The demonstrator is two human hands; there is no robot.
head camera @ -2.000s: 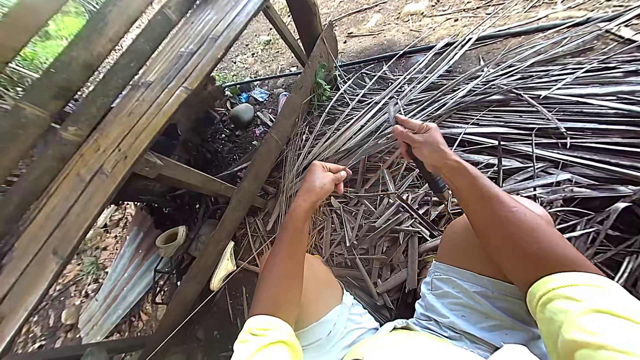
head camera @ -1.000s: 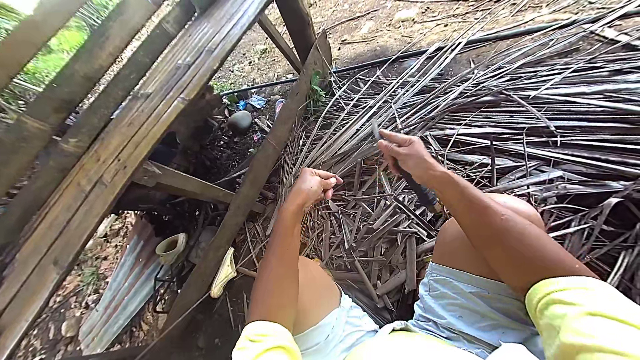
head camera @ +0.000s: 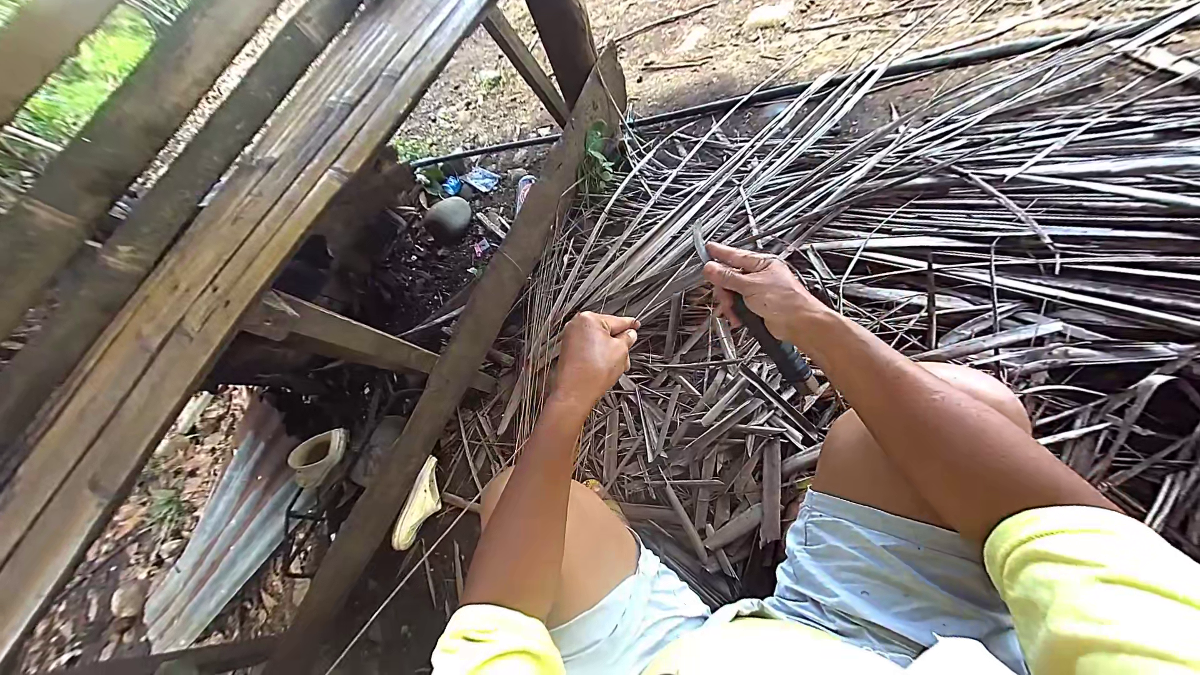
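Observation:
My right hand (head camera: 761, 292) grips a knife by its dark handle (head camera: 773, 345); the short curved metal blade (head camera: 700, 244) sticks out past the thumb and forefinger, pointing up and left. To the left of it, my left hand (head camera: 596, 354) is closed, thumb and forefinger pinched together, over thin strips at the left end of the dry palm fronds (head camera: 891, 206). Some thin strips run down beside this hand; whether it holds one cannot be told. Cut pieces of dry frond stalk (head camera: 694, 450) lie on the ground below both hands, between my knees.
A bamboo-slat bench (head camera: 234, 234) stands at my left, with a slanting wooden plank (head camera: 487, 309) beside it. Near it are a grey stone (head camera: 448, 218), a corrugated metal sheet (head camera: 225, 534), a cream-coloured cup-like container (head camera: 317, 457) and a pale yellow shoe-like object (head camera: 417, 504). A black hose (head camera: 769, 94) crosses behind the fronds.
Both hands have shifted only slightly. The right hand keeps the knife, which was a little farther right of the left hand two seconds ago.

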